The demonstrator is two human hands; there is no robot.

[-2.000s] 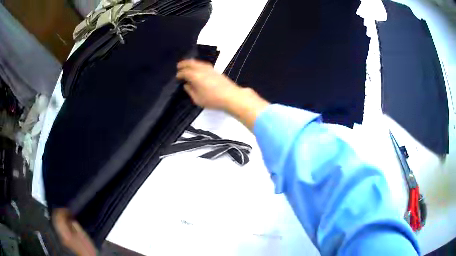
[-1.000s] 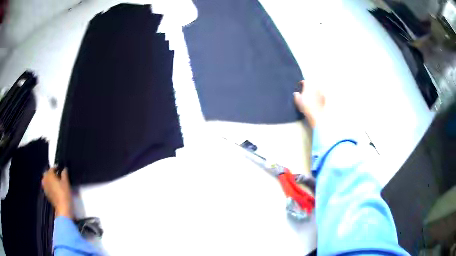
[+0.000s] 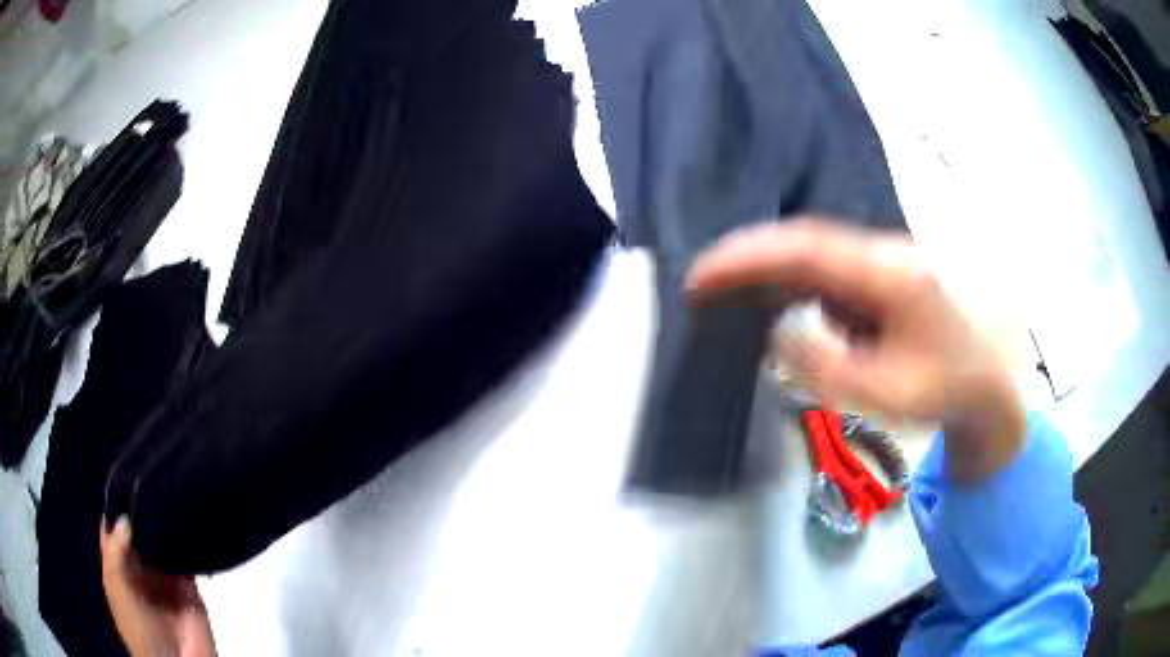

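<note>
A thick black panel stack (image 3: 423, 257) lies in front of me, its near end raised and bent. My left hand (image 3: 157, 601) grips its lower left corner from beneath; part of the fingers is hidden. A blue-grey panel (image 3: 616, 77) lies to its right, rippled, with its lower part bent down and blurred. My right hand (image 3: 873, 327) is blurred over this panel, fingers curved, thumb apart from them; whether it grips cloth cannot be told. Shears with red handles (image 3: 847, 475) lie below the right hand, blades hidden.
Another black panel pile (image 3: 96, 488) lies at the left. Behind it is a dark bundle (image 3: 122, 193) with pale strips (image 3: 49, 218). Loose threads (image 3: 1046, 366) lie on the white table (image 3: 988, 167). Dark cloth (image 3: 1116, 77) shows at the far upper right.
The black stack's near end has been raised and bent. The blue-grey panel has rippled and its near end has shifted toward me. My right hand has moved in over it from its right edge.
</note>
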